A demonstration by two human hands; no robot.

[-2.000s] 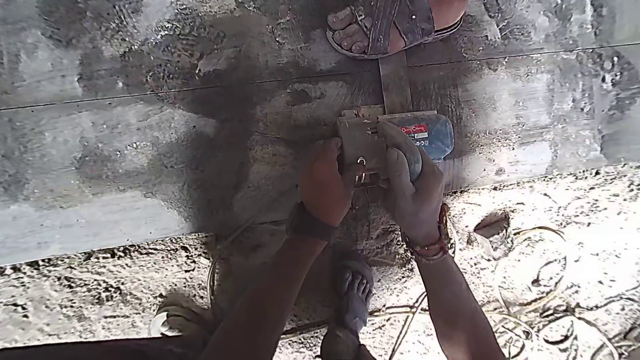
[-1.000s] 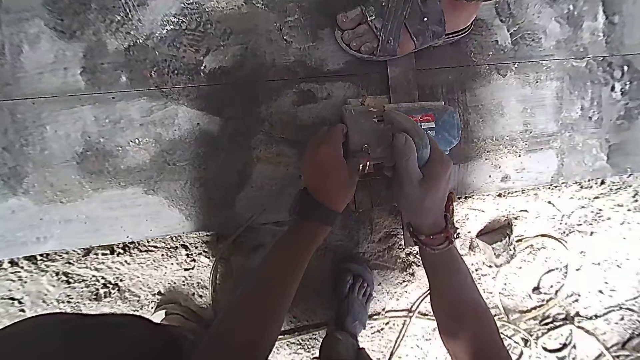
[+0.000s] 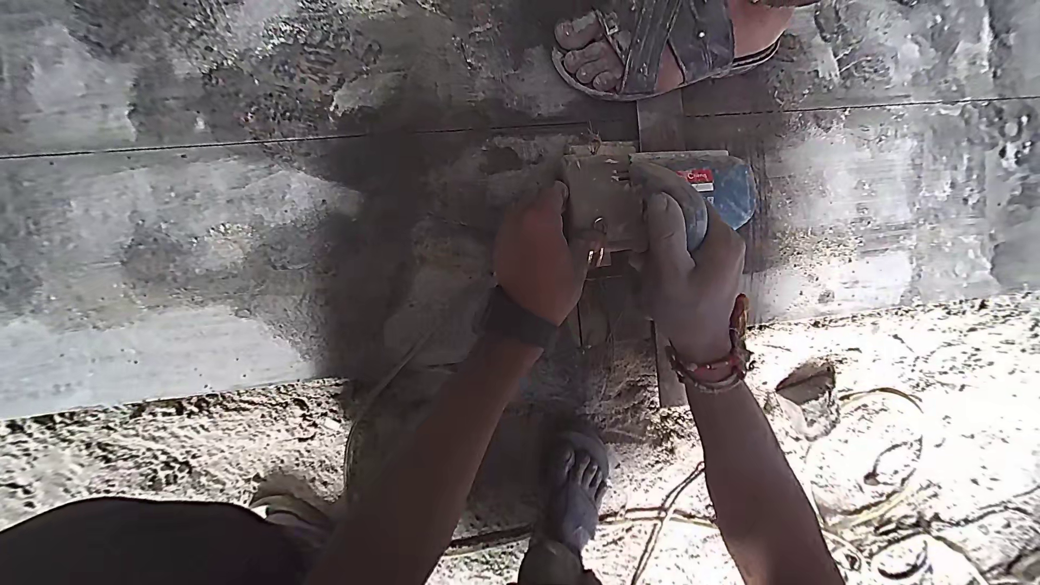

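Note:
A dusty handheld power tool (image 3: 605,195) with a blue motor housing and a red maker's label lies across a narrow flat strip (image 3: 660,126) on the grey slab (image 3: 203,260). My right hand (image 3: 691,268) is closed around the tool's handle, its thumb along the top. Against the tool's left side and lower corner rests my left hand (image 3: 540,256), fingers curled on its edge; the fingertips are partly hidden. The blade or cutting part cannot be seen. The strip passes under the tool and comes out below, beside my right wrist.
A sandalled foot (image 3: 650,49) stands on the strip above the tool. Another foot (image 3: 581,479) is on the sandy ground below the slab edge. Cables (image 3: 886,504) lie looped at the lower right, near a pit-like hollow (image 3: 808,386). A thin straight line crosses the slab.

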